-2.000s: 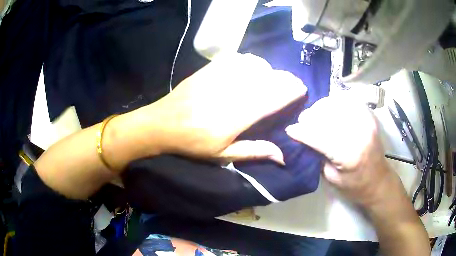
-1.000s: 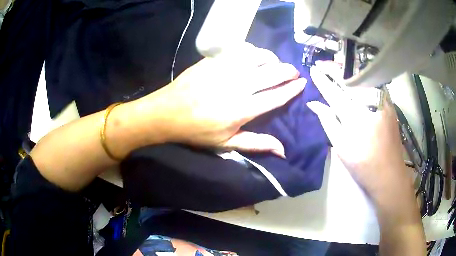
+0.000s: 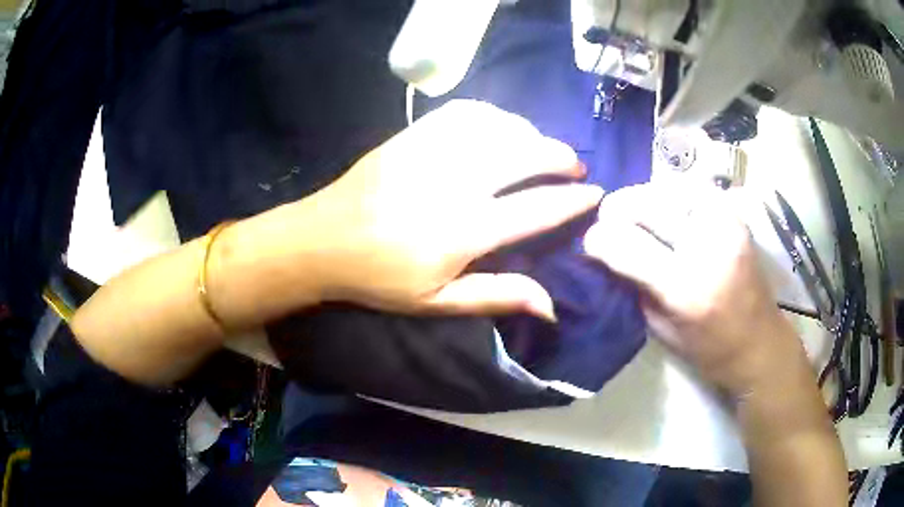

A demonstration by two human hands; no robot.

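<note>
The navy garment (image 3: 416, 356) lies on the white table and looks bright blue under the lamp. White piping (image 3: 525, 376) curves along its near fold. My left hand (image 3: 446, 218) lies flat on the cloth, fingers toward the right, thumb apart. My right hand (image 3: 684, 267) has its fingers bent on the cloth's right edge and grips it. The presser foot (image 3: 605, 101) is at the cloth just beyond my hands, below the pale machine head (image 3: 773, 59). The cloth under my hands is hidden.
A white rounded bar (image 3: 441, 45) stands left of the needle. Small snips (image 3: 801, 248), black-handled shears (image 3: 850, 356) and a thin brownish-handled stick (image 3: 887, 327) lie right of the machine. The table's front edge (image 3: 634, 451) curves close to my lap.
My right hand has drawn back from the presser foot toward me and closed on the cloth edge. The piping at the near fold has shifted and bends more. My left hand stays on the cloth.
</note>
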